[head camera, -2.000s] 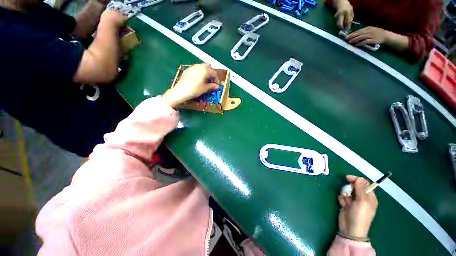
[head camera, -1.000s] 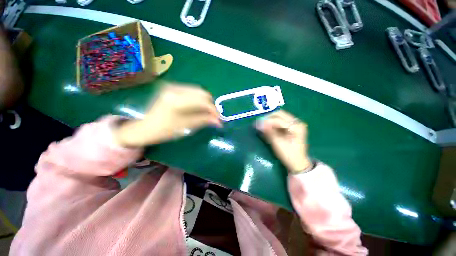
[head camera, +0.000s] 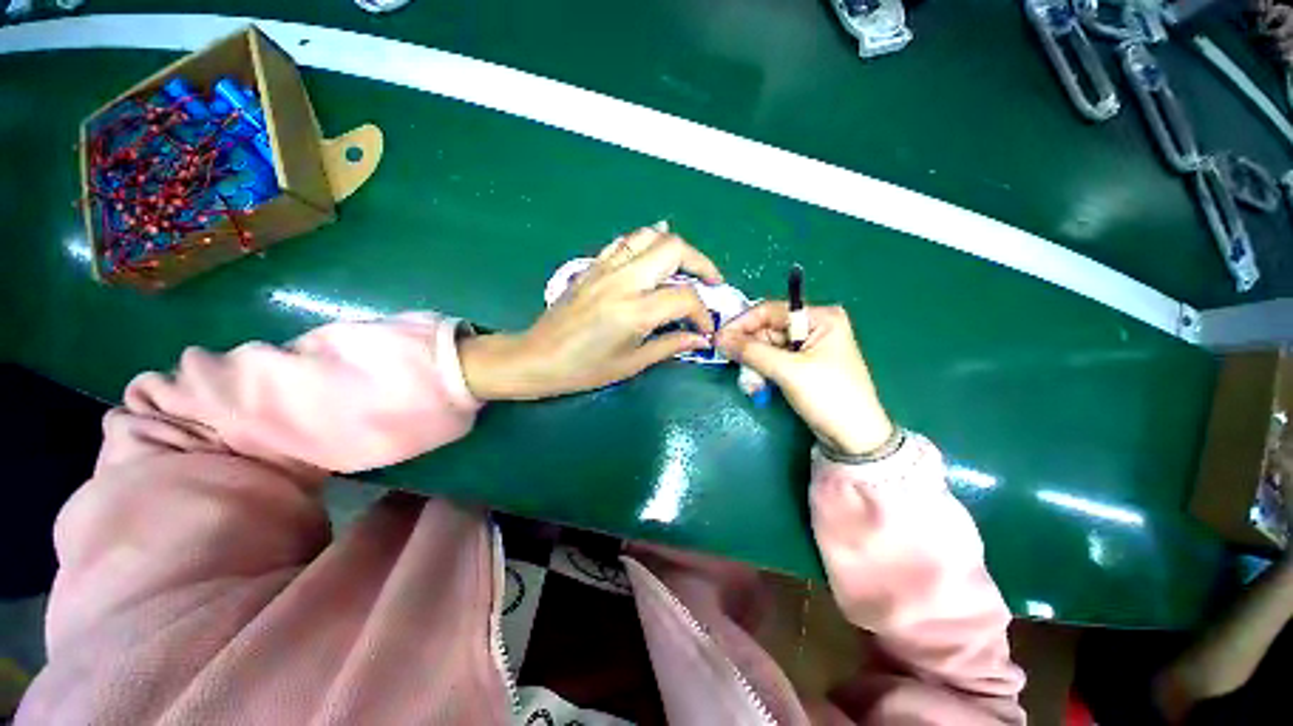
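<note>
The white oval housing (head camera: 572, 277) lies on the green surface in front of me, mostly covered by my hands. My left hand (head camera: 624, 312) rests over it, fingertips at its blue insert (head camera: 711, 333). My right hand (head camera: 808, 362) meets them there with thumb and forefinger, and the pen-like tool (head camera: 797, 309) stands up between its fingers, dark end upward. A small white and blue piece (head camera: 756, 387) shows just below the right fingertips; I cannot tell if it is held. What the fingertips pinch is hidden.
The open brown box (head camera: 305, 156) of blue cylinders and red leads is at the left. A white strip (head camera: 638, 131) crosses behind the work. Clear housings (head camera: 1073, 57) lie beyond it at upper right. Another carton (head camera: 1236, 447) and a person's arm (head camera: 1248, 638) are at the right edge.
My left hand has gone from the box to the housing and now covers it. My right hand has come in to the insert end. The view has turned and shifted, so the box appears further left.
</note>
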